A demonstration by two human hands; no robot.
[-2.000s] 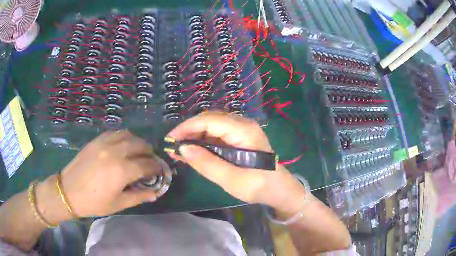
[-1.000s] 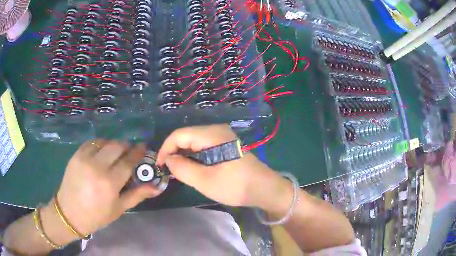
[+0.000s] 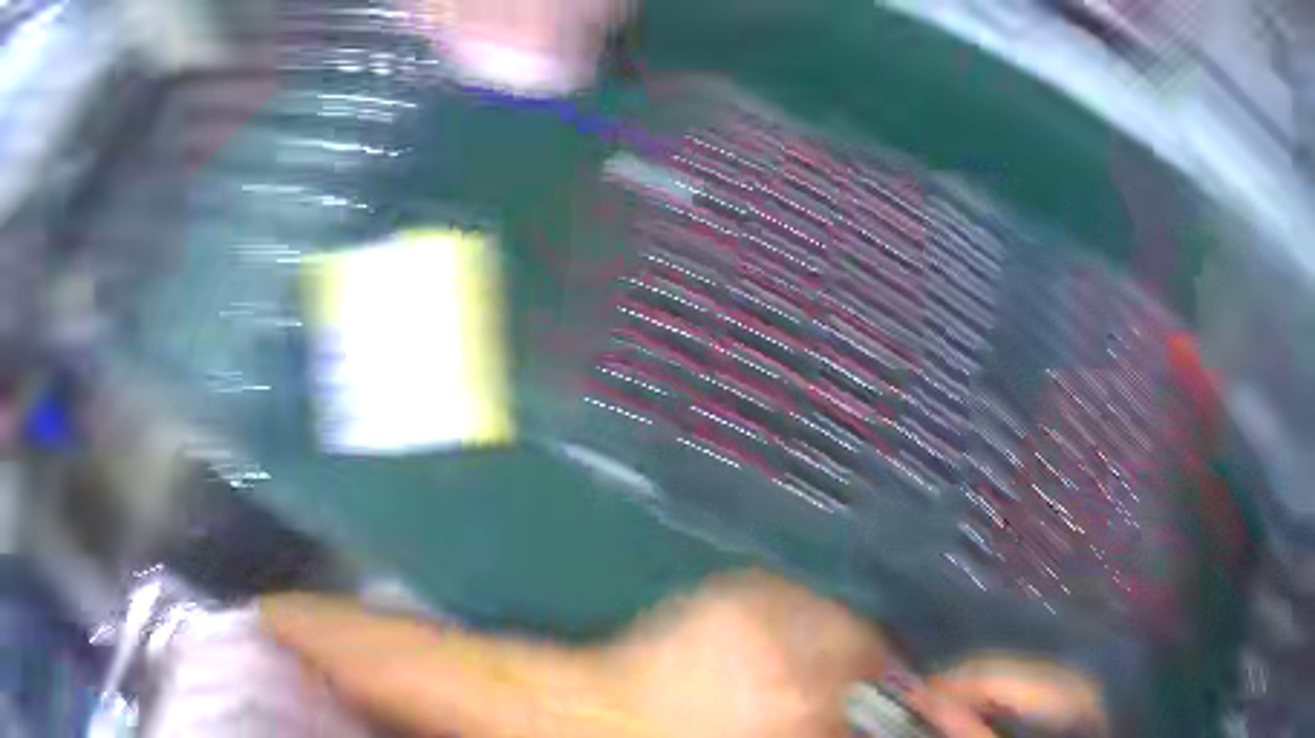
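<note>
The whole view is strongly blurred. My left hand [image 3: 750, 656] is at the bottom edge, its forearm reaching in from the lower left. My right hand [image 3: 1017, 695] is just to its right, cut off by the bottom edge. A blurred grey object [image 3: 883, 709] shows between the hands; I cannot tell which hand touches it. The clear tray [image 3: 721, 498] with rows of dark wired parts and red leads lies beyond the hands. The test probe cannot be made out.
A white paper sheet with yellow edges [image 3: 411, 346] lies on the green mat [image 3: 490, 555] left of the tray. A blurred pink thing [image 3: 527, 43] stands at the top. Blurred clear ridged material lies at the left. Red wires [image 3: 1197, 375] show at the right.
The view has swung left, so the tray and hands appear further right and the paper sheet nearer the middle. The side tray at the right has left the view.
</note>
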